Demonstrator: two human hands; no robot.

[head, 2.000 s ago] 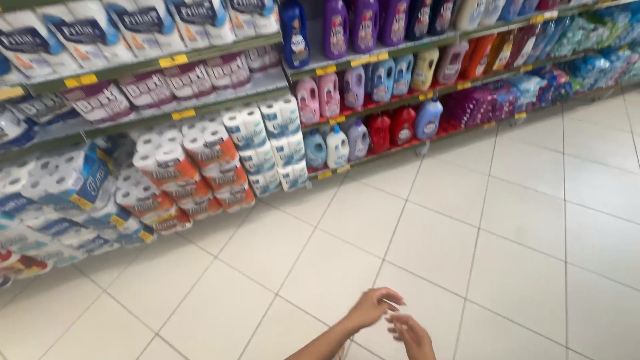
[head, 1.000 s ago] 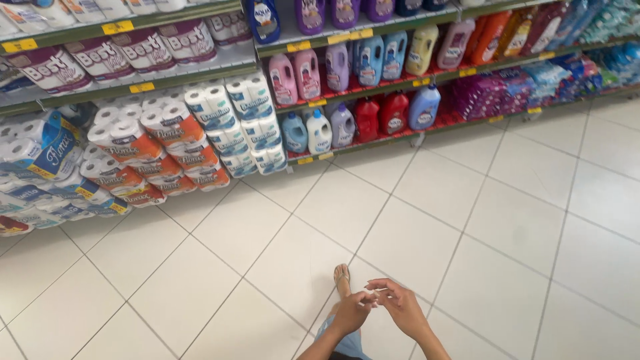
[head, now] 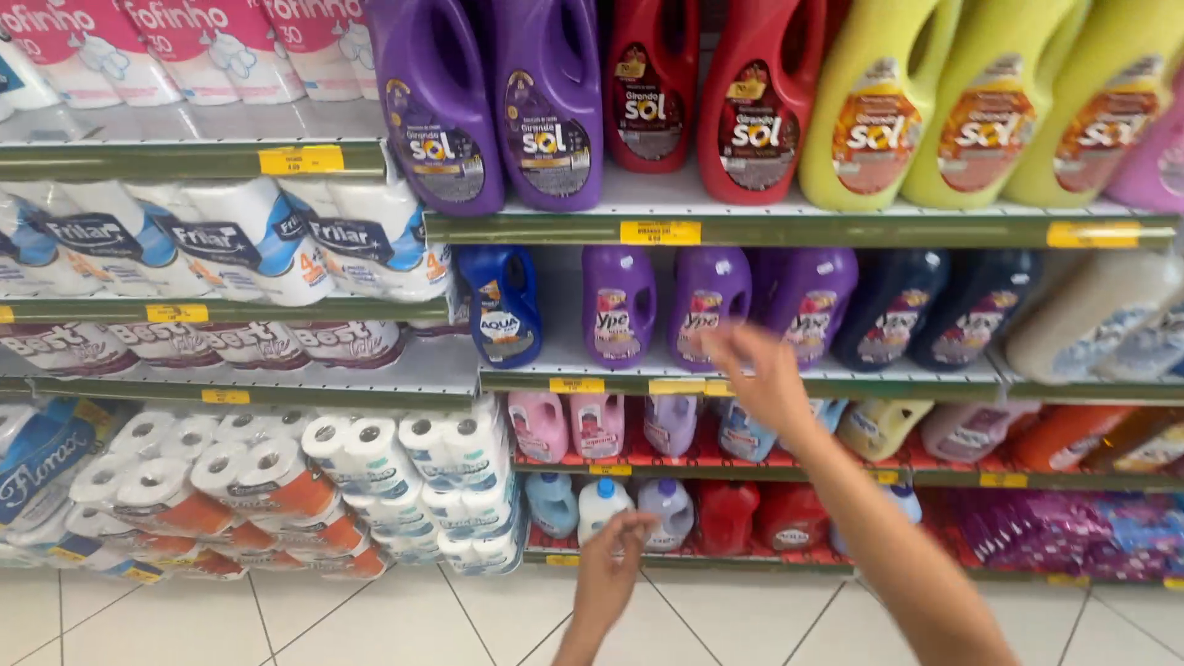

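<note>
My right hand [head: 758,375] is raised before the middle shelf, nearest to a purple plastic bottle [head: 710,301] and overlapping its lower right side; whether it touches the bottle cannot be told. Nothing shows between its bent fingers. Lower down, my left hand [head: 610,564] is in front of the bottom shelf, beside a white bottle with a blue cap [head: 603,507] and a lilac bottle with a purple cap [head: 668,513]. Its fingers are curled with a gap, and it holds nothing visible. Another purple bottle [head: 618,310] stands left of the right hand, and a blue bottle [head: 500,305] is farther left.
Large purple, red and yellow bottles stand above the green edge of the upper shelf [head: 832,229]. Toilet paper packs [head: 250,499] are stacked at the lower left. Yellow price tags [head: 659,232] line the shelf edges. Pale floor tiles [head: 462,615] run along the bottom.
The view has tilted up and is nearer the shelves. My hands, close together over the floor before, are now apart, with the right one raised higher.
</note>
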